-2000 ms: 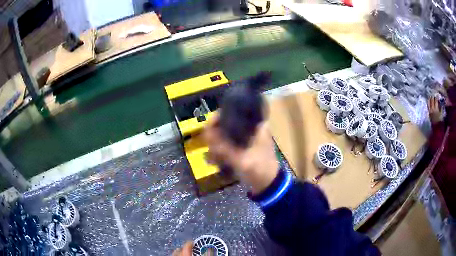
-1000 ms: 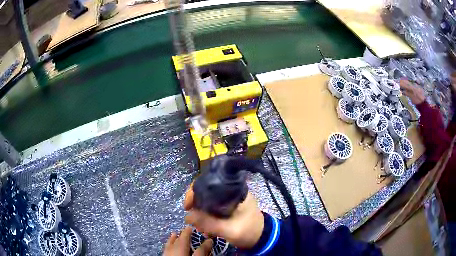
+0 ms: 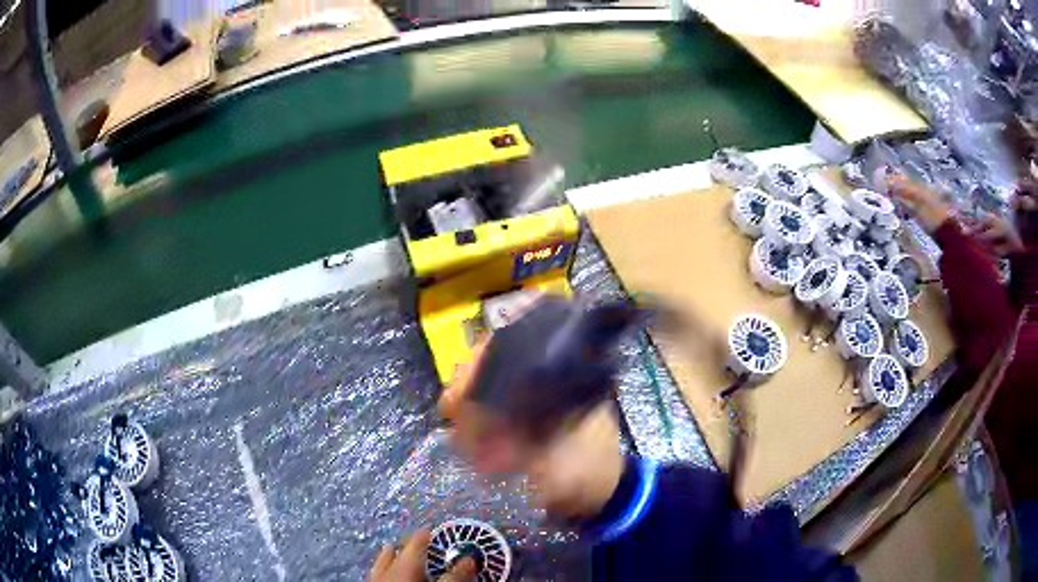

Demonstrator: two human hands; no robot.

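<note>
My right hand [image 3: 535,449] is closed around the black electric screwdriver [image 3: 552,352], both blurred, in front of the yellow screw feeder [image 3: 478,244]. The driver's tip is hidden. The feeder's silver outlet block [image 3: 509,309] is partly covered by the driver. My left hand [image 3: 404,562], cut off by the bottom edge, holds a white slotted round housing [image 3: 468,553] on the bubble wrap, with a fingertip at its centre.
Several white housings [image 3: 820,273] are piled on the cardboard sheet [image 3: 672,250] at right; one [image 3: 756,344] lies apart. More housings [image 3: 110,507] stand at lower left beside dark parts [image 3: 34,500]. Another person's dark red sleeve [image 3: 973,290] reaches in at right. A green conveyor [image 3: 273,182] runs behind.
My right hand with the screwdriver has lifted off the housing and moved up and right towards the feeder's front. The housing now shows more fully by my left hand.
</note>
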